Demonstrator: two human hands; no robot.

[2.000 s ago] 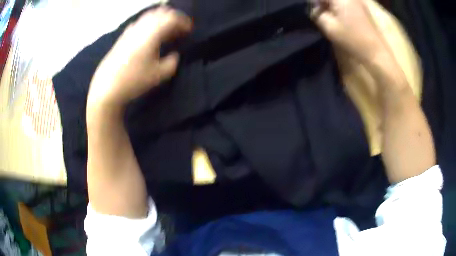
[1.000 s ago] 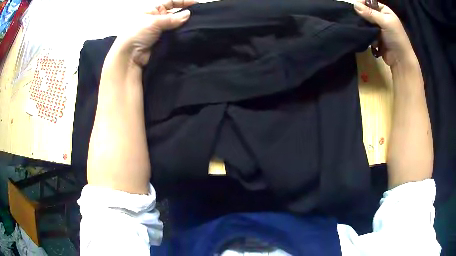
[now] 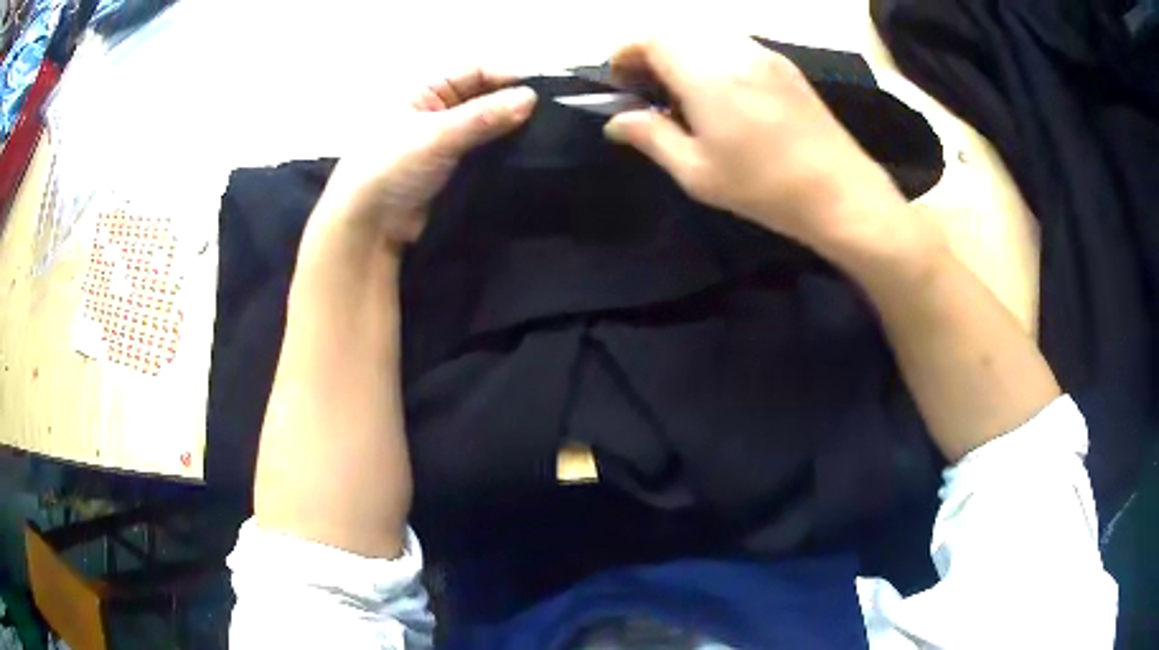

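A black garment (image 3: 636, 279), probably trousers, covers the middle of the table and hangs toward my lap. My left hand (image 3: 432, 146) pinches its top edge between thumb and fingers. My right hand (image 3: 750, 140) is just right of it at the same edge, with thumb and forefinger around the thread snips (image 3: 597, 100). The pale pointed blades of the snips point left toward my left fingertips, against the black cloth. The handles are hidden by my fingers. Whether the blades touch a thread cannot be seen.
A sheet with rows of small red-orange dots (image 3: 134, 292) lies at left. Clear plastic (image 3: 76, 140) and a red strip (image 3: 19, 146) are at the far left. A pile of black garments (image 3: 1036, 165) hangs over the right edge. A brown wooden stool (image 3: 64, 584) stands below left.
My right hand has moved left from the garment's right side to near my left hand, and the snips' blades now show. The raised top of the garment has come down a little.
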